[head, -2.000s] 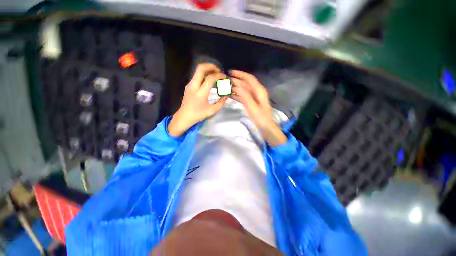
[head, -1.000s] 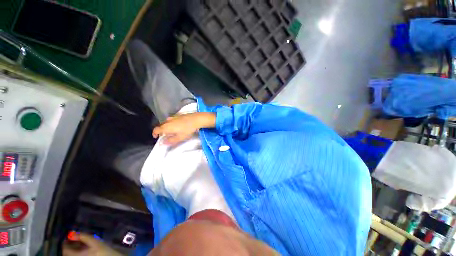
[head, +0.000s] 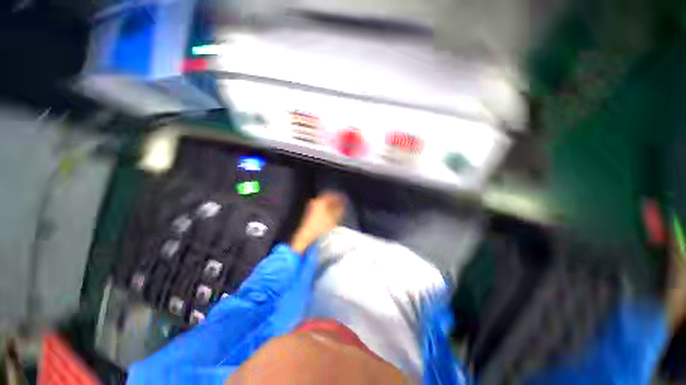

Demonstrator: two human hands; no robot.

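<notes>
The picture is strongly blurred. My left hand [head: 322,214] is in front of the press, right of the left black compartment tray [head: 289,177]; whether it holds anything cannot be told. In that tray are a blue-lit unit [head: 251,162], a green-lit unit [head: 247,187] just below it, and several pale units, one of them [head: 256,228] nearest my left sleeve. A blue sleeve reaches out at the lower right; my right hand [head: 675,293] is cut off by the right edge and smeared, its fingers unclear. A red streak [head: 653,220] shows above it.
The white press front [head: 301,154] crosses the top, with a red button [head: 350,142], red digits and green buttons. A blue control box [head: 139,41] stands upper left. A dark tray [head: 545,301] is at right, partly behind the sleeve. A red tray [head: 64,365] is lower left.
The view has swung back to the press and left tray. My left hand has moved from over the tray to its right. My right hand has left my lap and reaches out to the right.
</notes>
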